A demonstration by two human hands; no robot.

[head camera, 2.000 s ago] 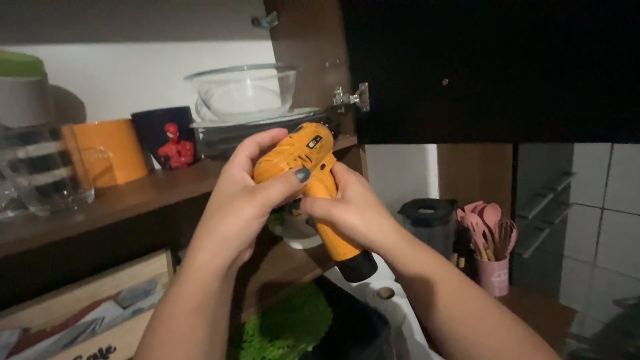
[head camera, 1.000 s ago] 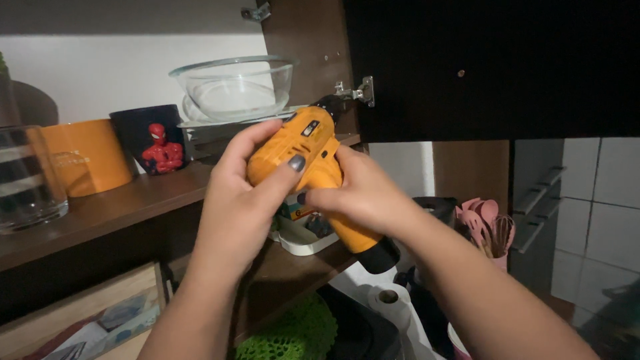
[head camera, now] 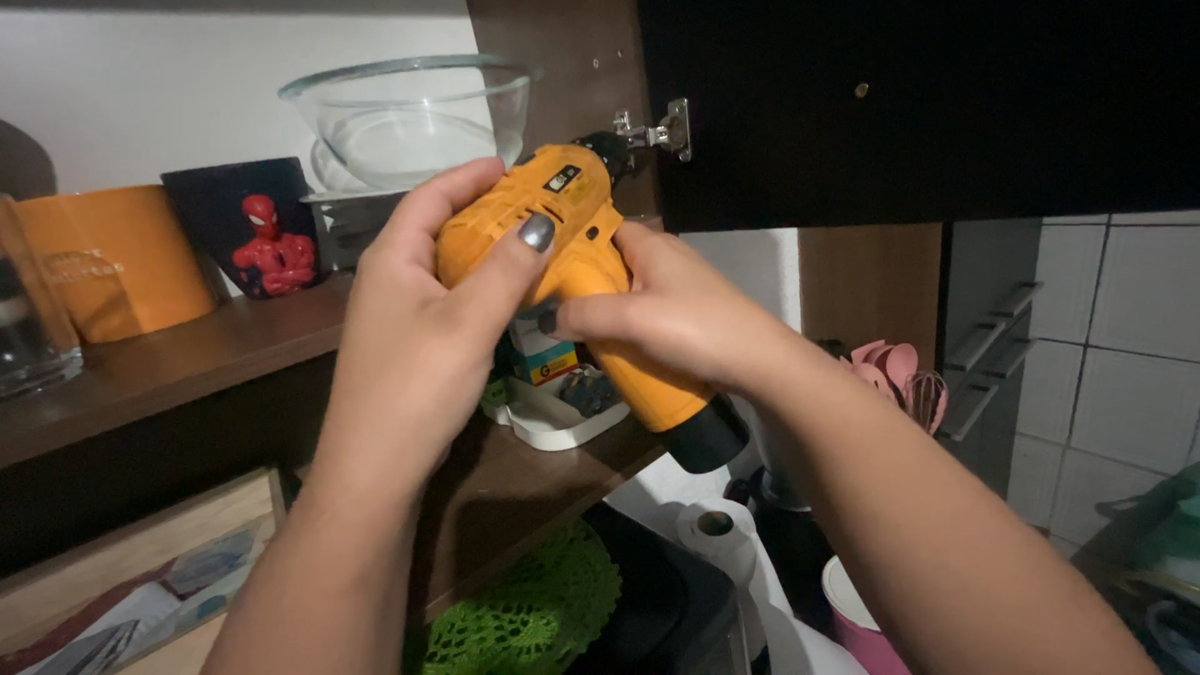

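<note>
Both of my hands hold an orange cordless drill (head camera: 539, 220) with a black base. My left hand (head camera: 427, 258) wraps the rear of its body, the thumb lying along the side. Around the handle, just below the body, my right hand (head camera: 661, 305) is closed. The black chuck (head camera: 609, 155) points up and away at a metal cabinet hinge (head camera: 656, 136), which joins the brown side panel (head camera: 572, 84) to the black door (head camera: 919, 112). Whether the bit touches a screw cannot be seen.
A shelf (head camera: 216, 361) at left holds a glass bowl (head camera: 412, 117), an orange mug (head camera: 122, 262), a dark Spider-Man mug (head camera: 248, 230) and a glass. Below are a white tray (head camera: 562, 427) with small boxes, a green crocheted doily (head camera: 525, 609) and a paper roll (head camera: 722, 530). Pink utensils (head camera: 891, 366) stand at right.
The view has shifted somewhat closer to the hinge. Both hands keep their hold on the drill, and its chuck stays at the hinge.
</note>
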